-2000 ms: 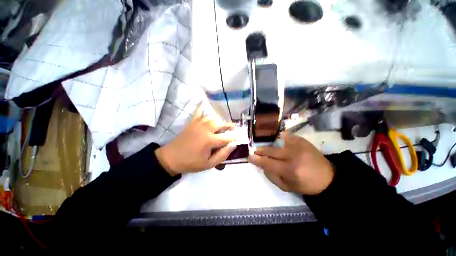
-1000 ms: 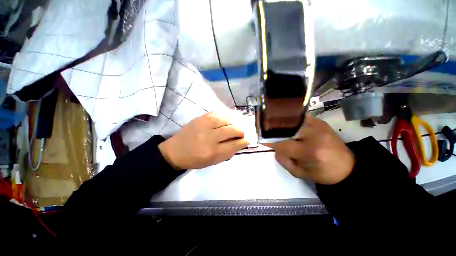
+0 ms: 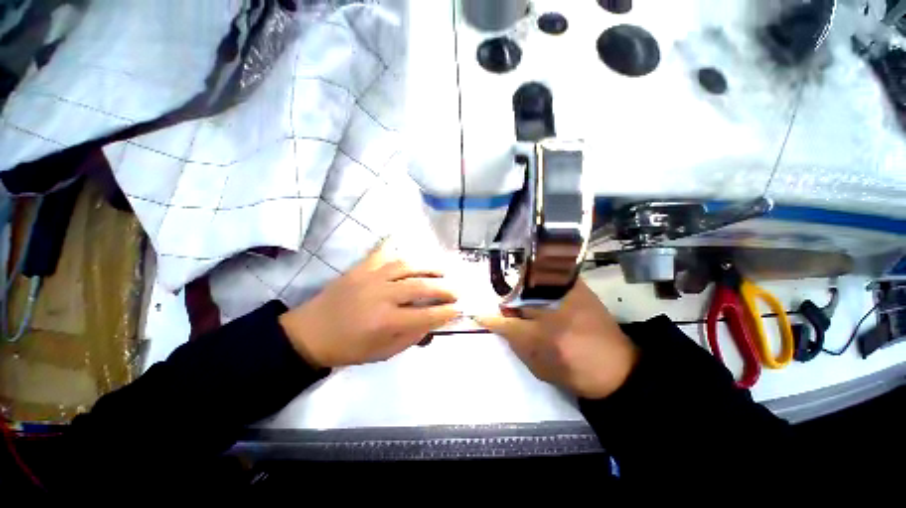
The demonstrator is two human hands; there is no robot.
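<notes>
A white quilted panel point(image 3: 238, 184) with dark square stitch lines lies left of the sewing machine head point(image 3: 685, 129), its near end at the needle area. My left hand point(image 3: 373, 313) lies on the panel's near edge, fingers pointing right. My right hand point(image 3: 566, 342) is just right of it, fingertips at the same edge, partly hidden by the upright shiny guard point(image 3: 561, 218). The needle area is overexposed, so the presser foot and exact finger contact are unclear.
Red and yellow-handled scissors point(image 3: 750, 327) lie at the right. More white and maroon panels point(image 3: 109, 79) are heaped at the upper left, above brown taped cardboard point(image 3: 75, 308). A measuring strip point(image 3: 427, 444) runs along the table's front edge.
The camera view has shifted, so the machine head and shiny guard appear lower and smaller than one second ago. Both hands stay at the panel edge. The dark strip seen earlier between the fingers no longer shows.
</notes>
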